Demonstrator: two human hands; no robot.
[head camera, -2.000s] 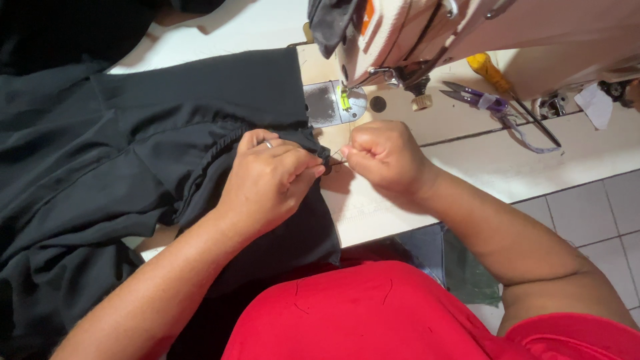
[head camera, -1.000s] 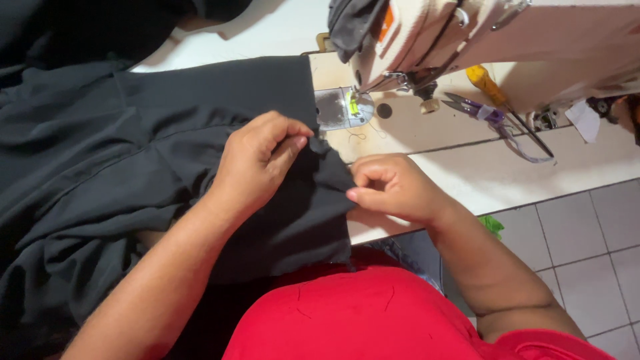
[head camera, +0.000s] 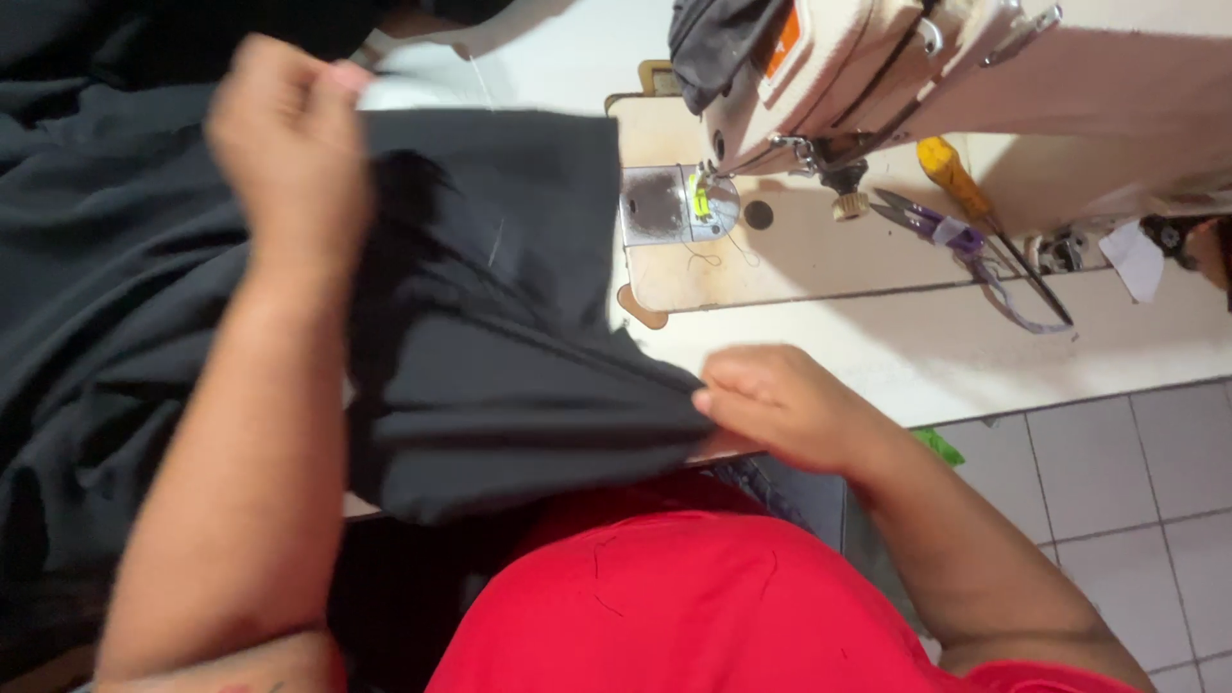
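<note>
Black fabric (head camera: 520, 404) spreads over the left part of the sewing table and hangs over its front edge. My right hand (head camera: 780, 404) pinches a corner of it, pulled taut toward the right. Raised over the upper left of the cloth, my left hand (head camera: 294, 144) is blurred, its fingers curled; whether cloth is between them is unclear. To the right of the fabric is the sewing machine (head camera: 962, 87), with its metal needle plate (head camera: 659, 207) and a yellow-green piece (head camera: 700, 197) at the presser foot. Loose thread ends lie just below the plate.
Purple-handled thread snips (head camera: 929, 223) and a yellow-handled screwdriver (head camera: 948, 173) lie on the machine bed at right. A white scrap (head camera: 1134, 260) is farther right. Dark cloth (head camera: 722, 48) sits on the machine head. The table's front edge borders a tiled floor (head camera: 1107, 481).
My left hand has moved up and left, away from the cloth's edge near the needle plate. My right hand has kept its pinch since one second ago, and the cloth is now stretched out.
</note>
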